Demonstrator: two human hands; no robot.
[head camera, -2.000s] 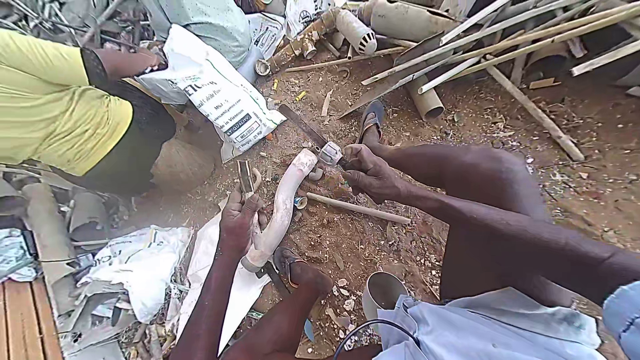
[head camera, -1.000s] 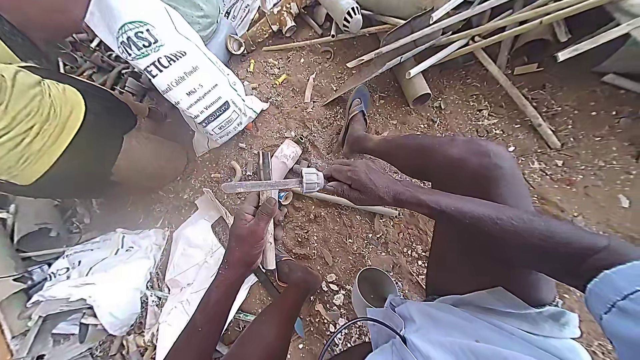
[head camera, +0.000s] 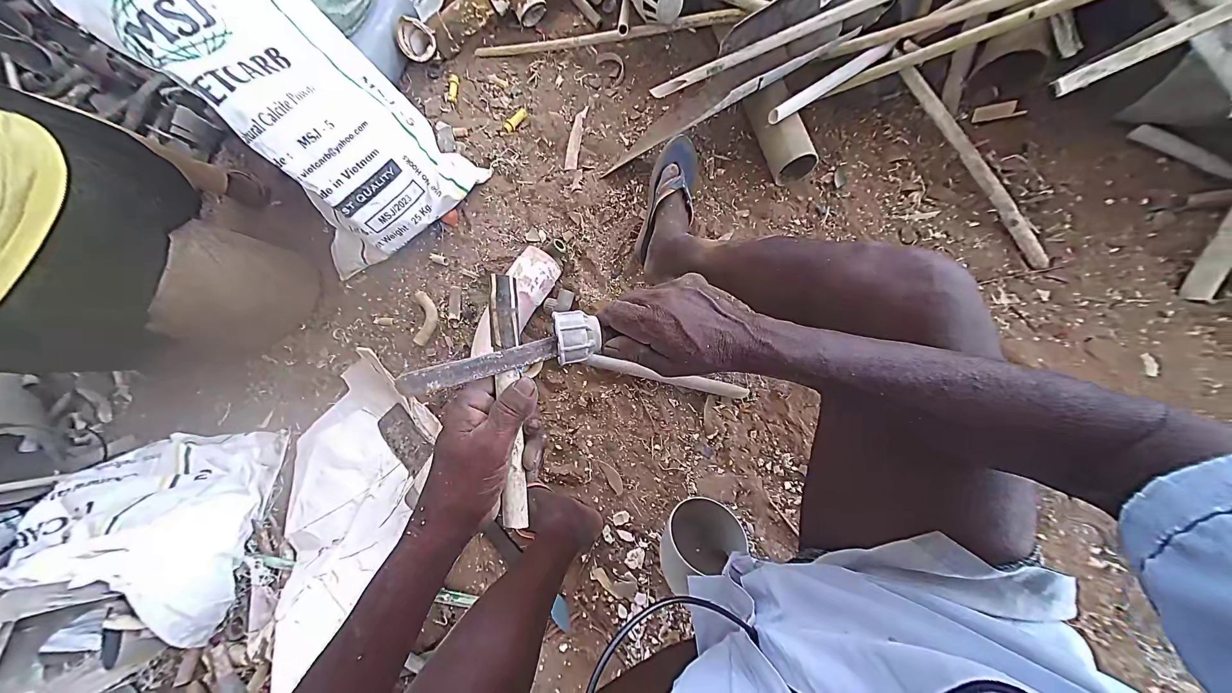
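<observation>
My left hand (head camera: 486, 438) grips a narrow, pale strip (head camera: 515, 486), perhaps plastic, with a dark upper end, held roughly upright. In my right hand (head camera: 679, 325) is a knife-like tool with a whitish ribbed collar (head camera: 578, 337) by my fingers; its handle is hidden. The tool's flat, worn blade (head camera: 472, 371) crosses the strip just above my left thumb and appears to touch it. Behind the strip, a wider pinkish-white pipe (head camera: 535, 277) lies at a slant, its lower part hidden. A thin pale rod (head camera: 674, 377) lies on the ground below my right hand.
A printed white sack (head camera: 327, 125) lies at upper left, near another person's leg (head camera: 231, 279). Long strips (head camera: 977, 159) and a pipe (head camera: 782, 135) are piled at upper right. A grey cup-like container (head camera: 703, 539) stands between my legs; crumpled white sheeting (head camera: 192, 539) lies at lower left.
Two seconds ago the blade pointed up and left, apart from the strip; now it crosses it. The curved pipe beside my left hand now sits lower behind the strip. The view has shifted.
</observation>
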